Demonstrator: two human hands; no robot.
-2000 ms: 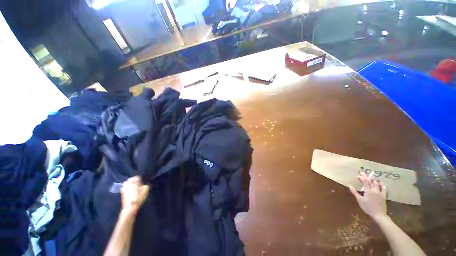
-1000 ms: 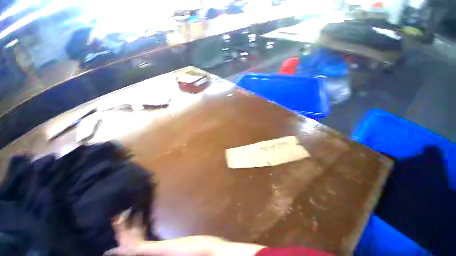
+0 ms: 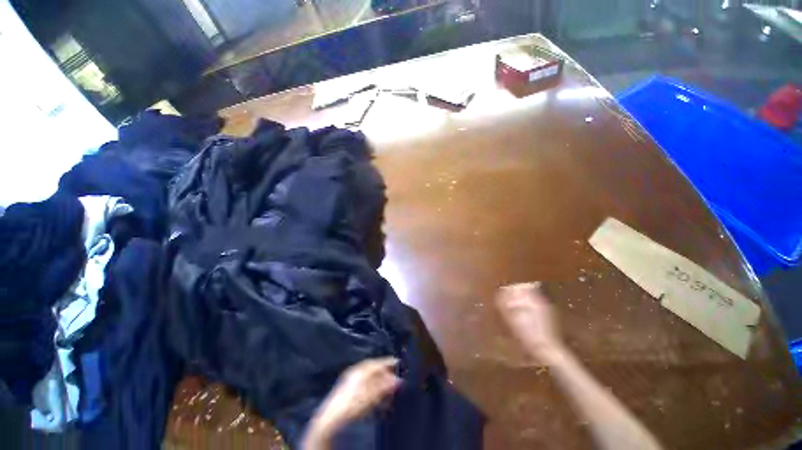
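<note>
A black garment (image 3: 290, 237) lies crumpled on the brown table, its lower part reaching the near edge. My left hand (image 3: 365, 387) is on the garment's lower part, blurred; its fingertips meet the cloth, and whether they grip it cannot be told. My right hand (image 3: 525, 312) is over the table, right of the garment and left of the template, blurred, with fingers bent. A thin pale edge shows at its fingertips, too unclear to name. The tan card template (image 3: 673, 286) with handwritten numbers lies at the right, untouched.
A garment pile (image 3: 123, 255) with a white piece (image 3: 79, 316) lies at the left. A dark red box (image 3: 528, 72) and loose card pieces (image 3: 382, 104) are at the far edge. A blue tub (image 3: 721, 158) stands beyond the table's right edge.
The view has swung back left over the garments. Compared with two seconds ago, my right hand is off the template, which lies further right and turned; the black garment is rearranged.
</note>
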